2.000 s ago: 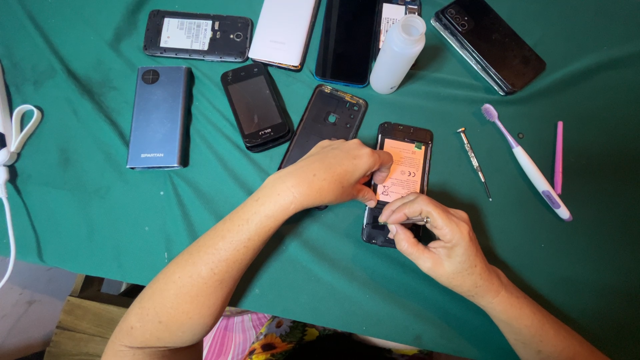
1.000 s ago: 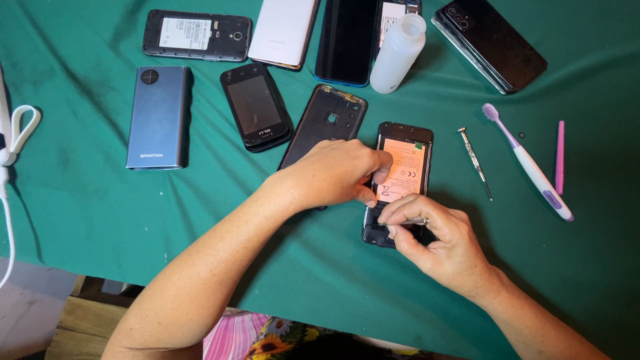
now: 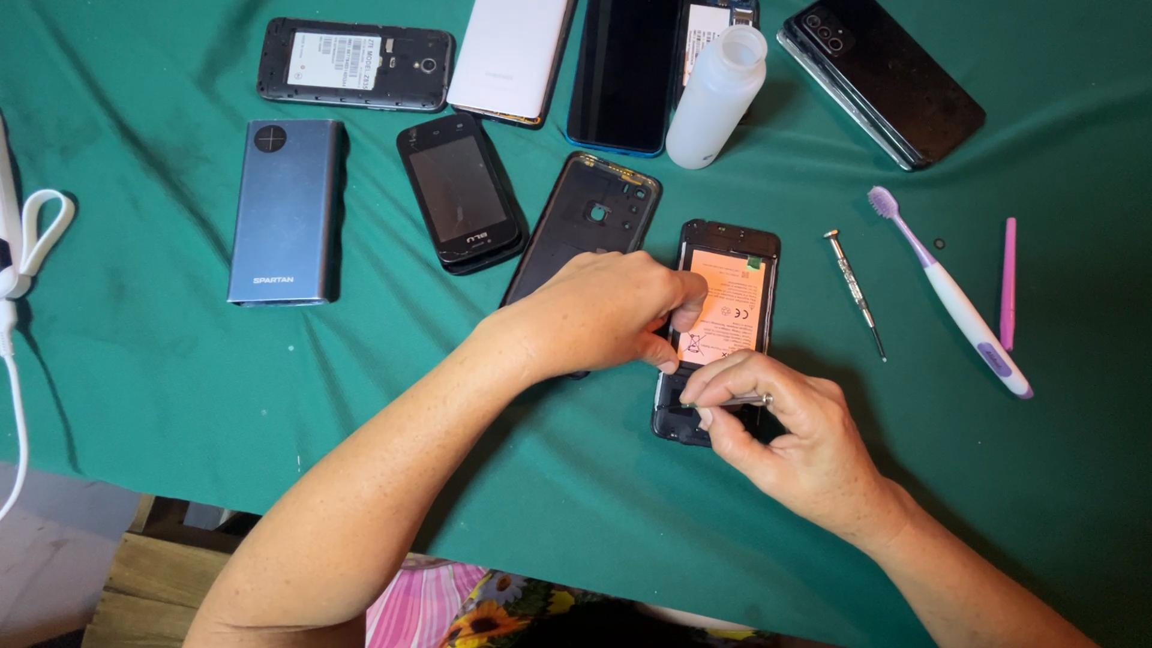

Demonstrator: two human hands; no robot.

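An opened smartphone [image 3: 727,236] lies on the green cloth, its orange battery [image 3: 740,292] exposed. My left hand [image 3: 612,310] rests on the phone's left edge, fingers bent and thumb tip near the battery's lower corner. Between the thumb and fingers of my right hand [image 3: 774,414] is a thin metal tool [image 3: 751,400], perhaps a small screwdriver; its tip is over the phone's lower part, partly hidden by my fingers. A black phone back cover [image 3: 585,211] lies partly under my left hand. To the right are a precision screwdriver [image 3: 853,286] and a white and purple toothbrush [image 3: 958,306].
A blue power bank [image 3: 286,216] and a small black phone [image 3: 461,193] lie left. Several phones line the back, including a white one [image 3: 508,54]; a translucent plastic bottle [image 3: 715,99] stands there. A pink stick [image 3: 1008,283] lies right, a white cable [image 3: 13,396] at the left edge.
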